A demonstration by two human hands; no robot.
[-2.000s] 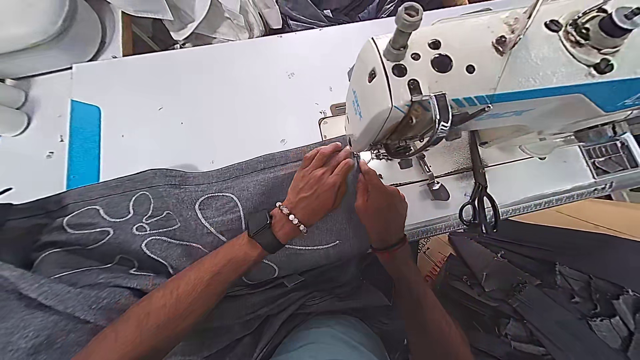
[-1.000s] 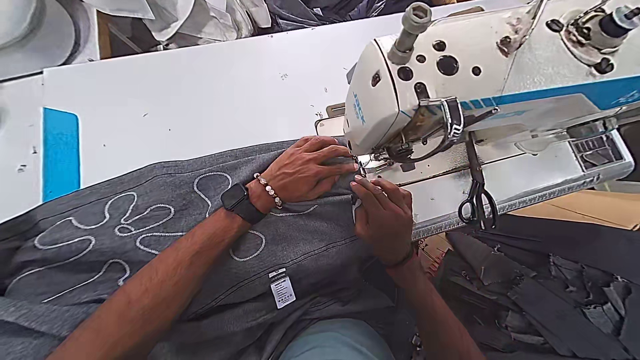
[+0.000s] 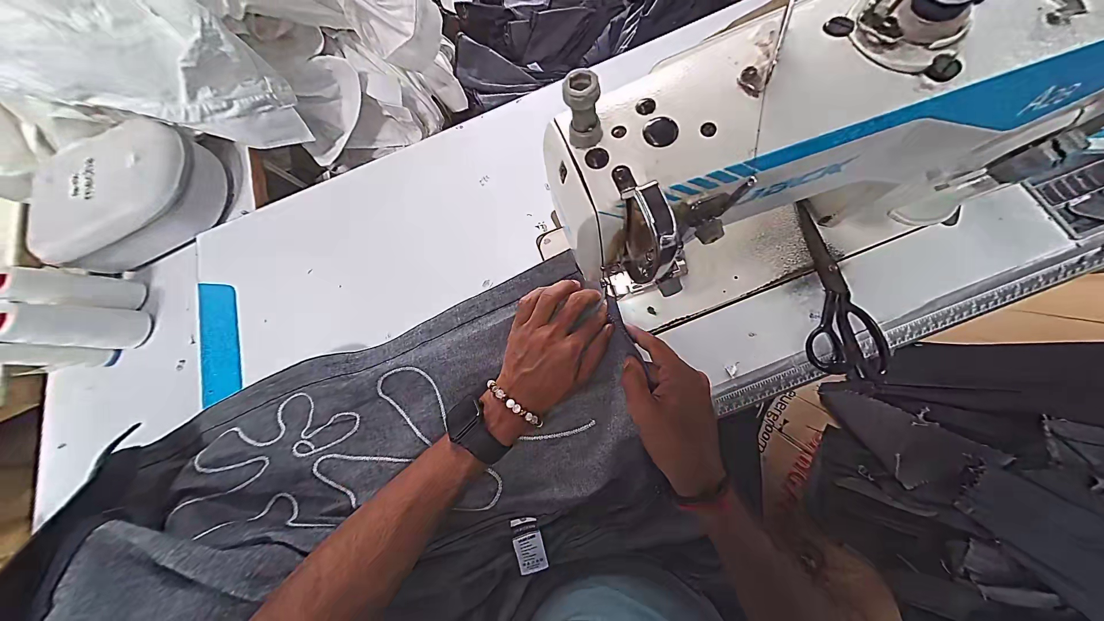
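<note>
A dark grey garment (image 3: 362,388) with white looped embroidery and a sewn-in care label (image 3: 530,548) spreads over the table and my lap. Its right edge runs up under the presser foot (image 3: 619,283) of a white and blue sewing machine (image 3: 690,112). My left hand (image 3: 556,341), with a watch and a beaded bracelet at its wrist, lies on the cloth just left of the foot, fingers bent. My right hand (image 3: 677,410) pinches the garment's right edge between thumb and fingers, a little nearer to me than the foot.
Black-handled scissors (image 3: 845,336) lie on the machine bed, handles over the ruler-marked edge (image 3: 966,310). Dark cut cloth pieces (image 3: 931,483) are heaped at the right. White thread cones (image 3: 78,310) and a pale lidded container (image 3: 116,194) stand left. White fabric (image 3: 345,69) is piled behind the white table (image 3: 388,233).
My right hand has moved from beside the presser foot toward me along the cloth edge. The care label, out of sight two seconds ago, shows now. My left hand stays on the cloth.
</note>
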